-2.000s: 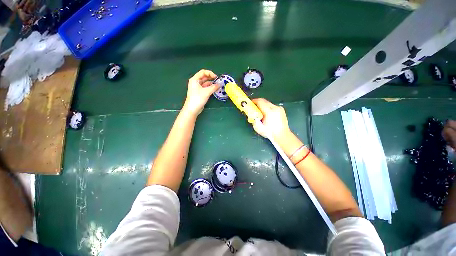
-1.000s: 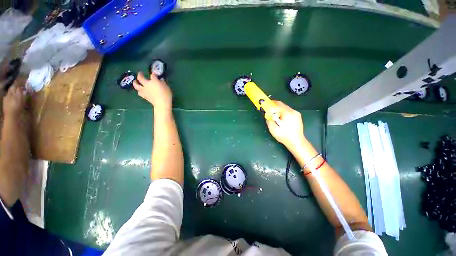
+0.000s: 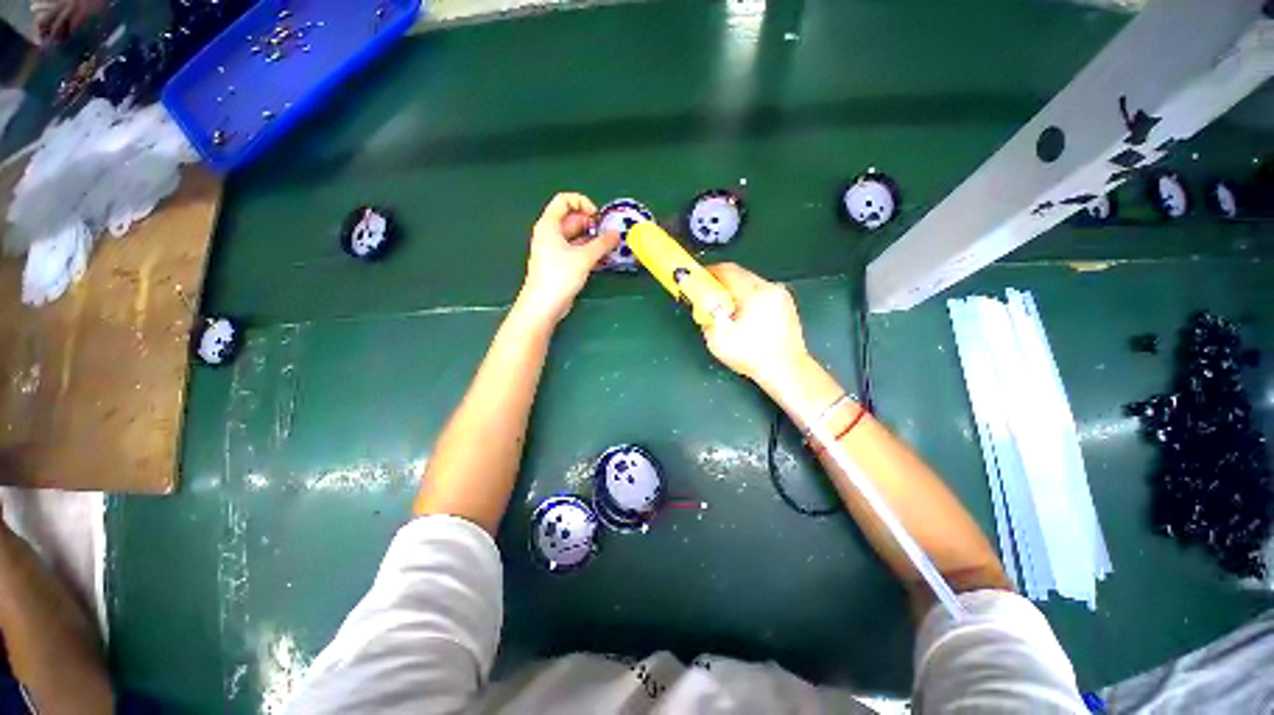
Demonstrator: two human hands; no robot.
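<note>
My right hand (image 3: 755, 324) holds the yellow hot glue gun (image 3: 674, 268), its nozzle end over a round unit (image 3: 623, 252) with a pale face and black rim. A long white glue stick (image 3: 894, 520) runs back from the gun along my forearm. My left hand (image 3: 566, 256) is at the left edge of that round unit, thumb and finger on it; the fingertips partly hide what they pinch. Another round unit (image 3: 715, 218) lies just to the right of it.
Two round units (image 3: 627, 479) lie nearer me. Others are spaced left and right. A slanted metal upright (image 3: 1034, 175), spare glue sticks (image 3: 1031, 447) and black parts (image 3: 1209, 447) are at right. A blue tray (image 3: 287, 70), white film (image 3: 91, 182) and brown board (image 3: 105, 349) are at left.
My left hand has moved right from the units at left to the one under the gun. One unit at far left is gone from there. The neighbour's hand has left the brown board.
</note>
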